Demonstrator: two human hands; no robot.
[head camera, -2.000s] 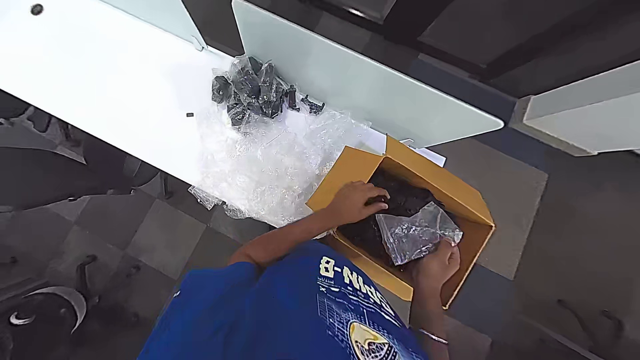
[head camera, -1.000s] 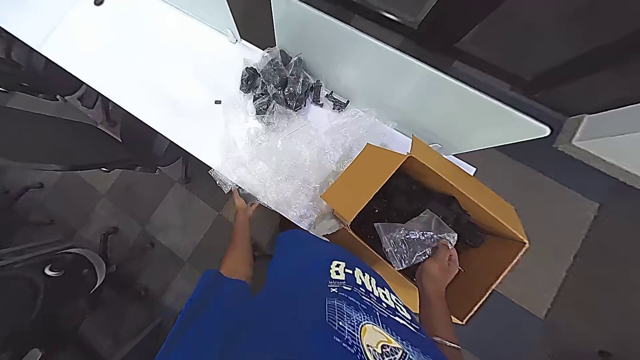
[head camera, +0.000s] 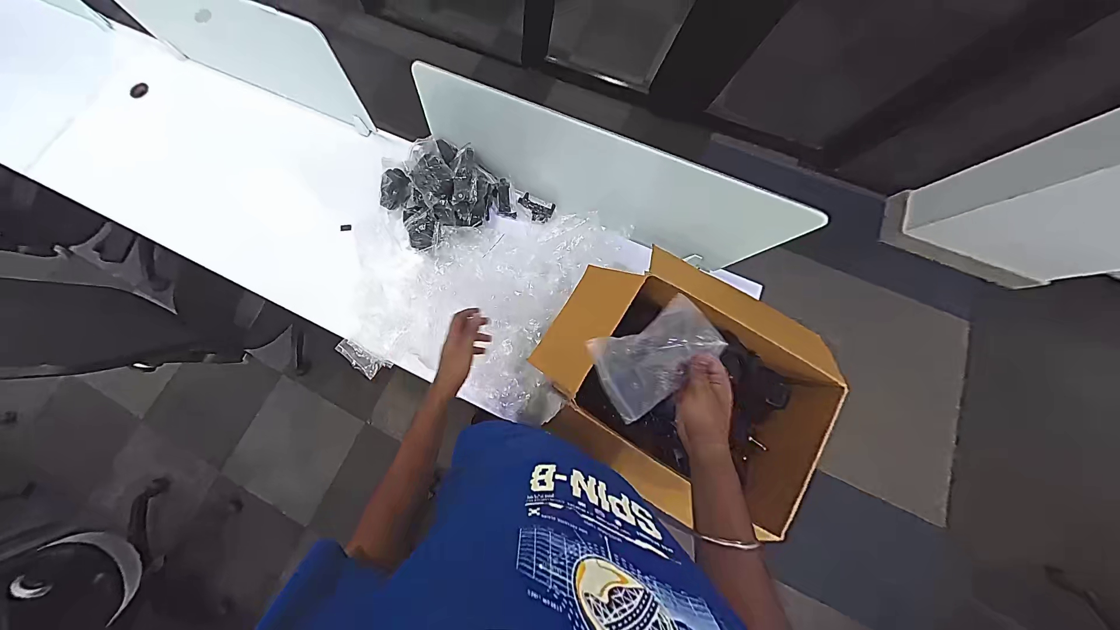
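Observation:
My right hand (head camera: 704, 398) grips a clear plastic bag (head camera: 652, 359) by its right side, over the opening of a cardboard box (head camera: 801, 459). Inside the box lie black parts (head camera: 761, 385), partly covered by the bag and my hand. My left hand (head camera: 464, 346) has its fingers apart and holds nothing; it hovers at the near edge of a spread heap of clear plastic bags (head camera: 490, 271) on the white table. Beyond that heap, black parts wrapped in clear plastic (head camera: 437, 188) are piled against the divider.
A frosted divider panel (head camera: 612, 162) runs along the far edge of the white table (head camera: 236, 192). One small black piece (head camera: 346, 227) and a round dark grommet (head camera: 138, 90) are on the tabletop. Dark chairs (head camera: 79, 297) stand at the left. One bag (head camera: 363, 359) overhangs the near edge.
My left hand has gone from the box to the table's near edge, then up beside the heap of bags. My right hand has kept hold of the bag, which now spreads farther left over the box.

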